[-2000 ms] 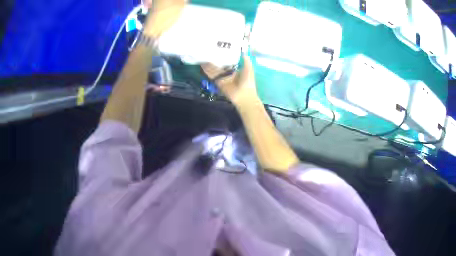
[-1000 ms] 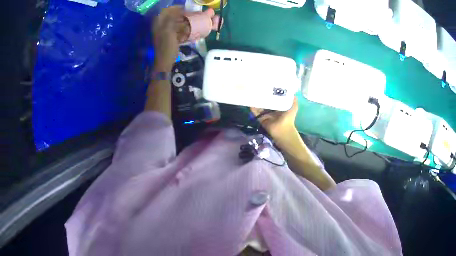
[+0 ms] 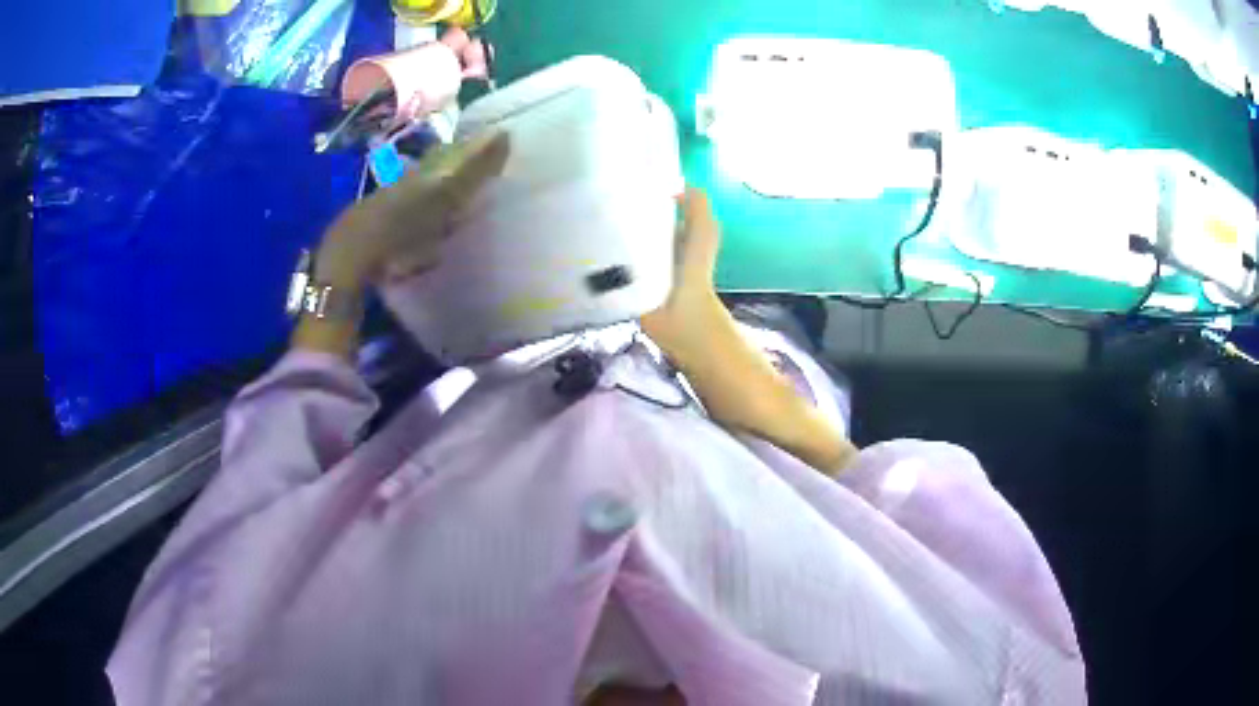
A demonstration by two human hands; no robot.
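Note:
A white rounded unit (image 3: 552, 193), likely a mini projector, is raised and tilted close in front of my chest, slightly blurred. A small dark port shows near its lower right corner. My right hand (image 3: 686, 276) holds its right side, the fingers partly hidden. My left hand (image 3: 421, 207) lies against its left side with the fingers stretched out; the hand is blurred, and whether it grips or only touches the unit cannot be told. No lead is seen in the unit's port.
Several white units (image 3: 835, 117) with black leads (image 3: 917, 237) stand on the green mat (image 3: 621, 31) to the right. A pink cup-like item (image 3: 403, 83) and a yellow item (image 3: 445, 11) are at upper left. Blue plastic sheeting (image 3: 180, 235) lies on the left.
The unit has turned and come up closer to my chest. My left hand has moved from the pink item down to the unit's left side. The view has shifted.

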